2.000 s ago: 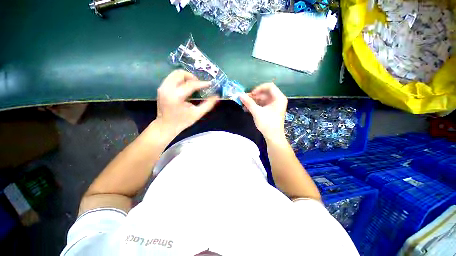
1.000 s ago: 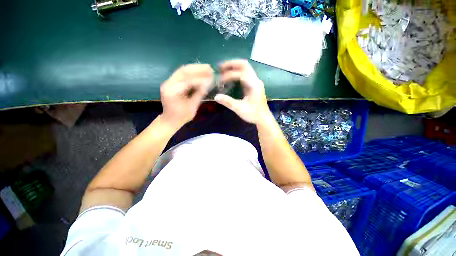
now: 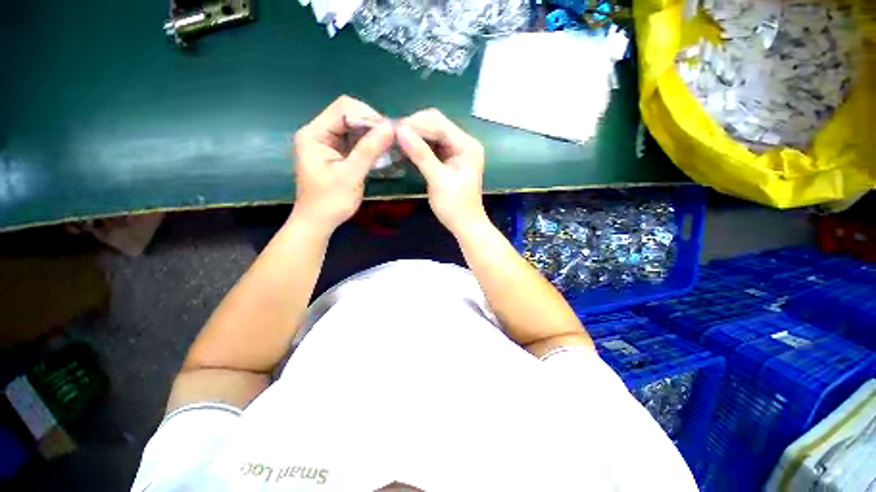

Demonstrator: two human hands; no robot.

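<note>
My left hand [image 3: 331,163] and my right hand [image 3: 447,168] meet at their fingertips over the bench's front edge. Both pinch the top of a small clear bag [image 3: 388,163], whose shiny lower part shows between the hands. The fingers hide most of it, and I cannot tell its contents. A brass and silver latch [image 3: 209,17] lies at the bench's top left. A glittery pile of screw packs [image 3: 432,29] lies at the top centre. Right of it is a flat white stack of empty bags [image 3: 543,85].
Blue-filmed plates [image 3: 581,14] lie behind the stack. An open yellow sack [image 3: 711,159] of white slips stands on the right. A blue crate [image 3: 690,245] of filled packs is below the bench. More blue crates [image 3: 797,375] stand at the lower right.
The clear bag with blue parts, held stretched out two seconds ago, is now mostly hidden in my fingers. My hands have come together at the fingertips and moved slightly left.
</note>
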